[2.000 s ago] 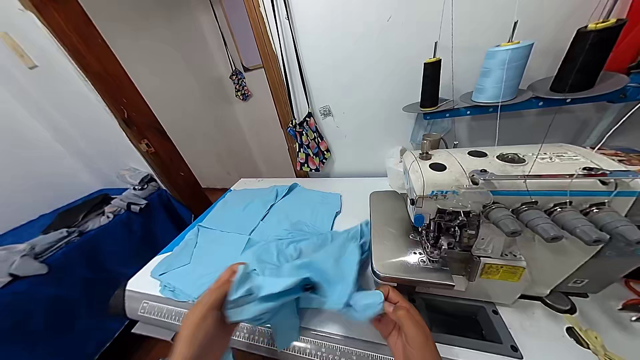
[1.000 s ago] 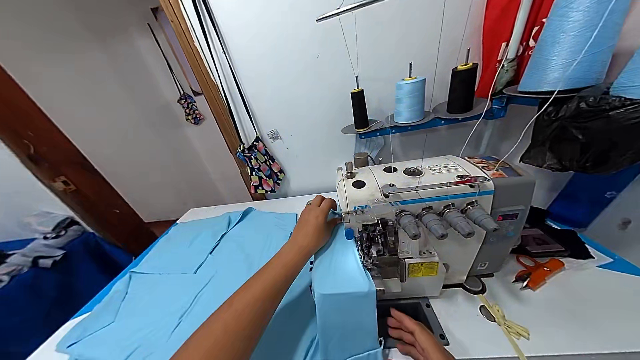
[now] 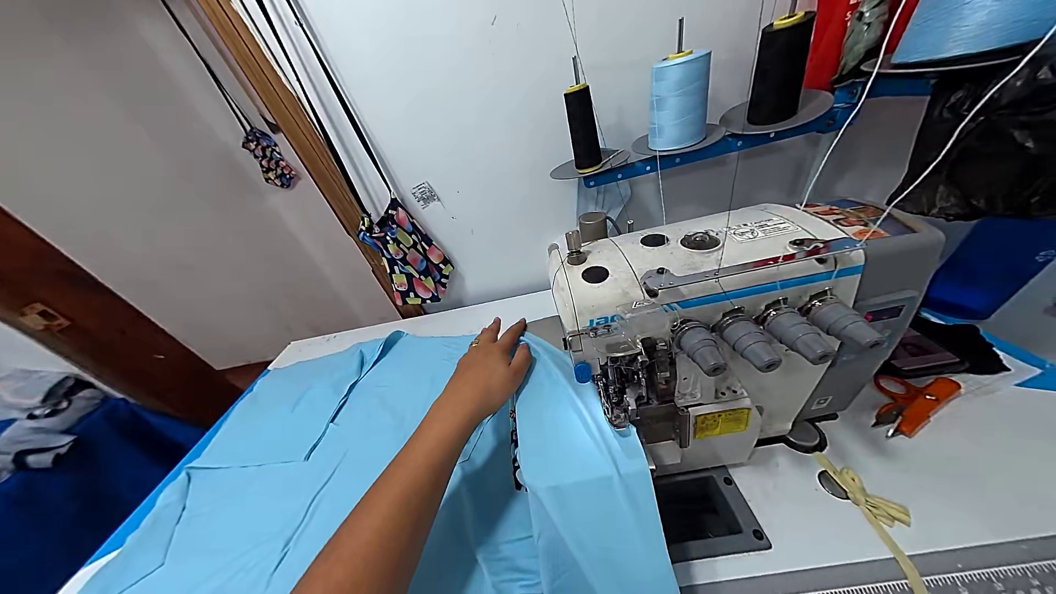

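My left hand (image 3: 493, 370) lies on the light blue fabric (image 3: 272, 462) near its far edge, fingers spread, just left of the overlock sewing machine (image 3: 718, 256). The fabric covers the left part of the table, and a long panel of it runs down beside the machine's needle and presser foot area (image 3: 620, 388). A narrow dark patterned strip (image 3: 516, 445) shows between two layers of the fabric. My right hand is out of view.
Cones of black (image 3: 583, 128) and blue thread (image 3: 680, 101) stand on a blue rack behind the machine. Orange-handled scissors (image 3: 916, 404) and a tied yellow strip (image 3: 870, 503) lie at the right. A dark recess (image 3: 709, 507) opens in the table below the machine.
The fabric, bunched between both hands two seconds ago, now lies spread beside the machine. My right hand, near the recess one second ago, has left the view.
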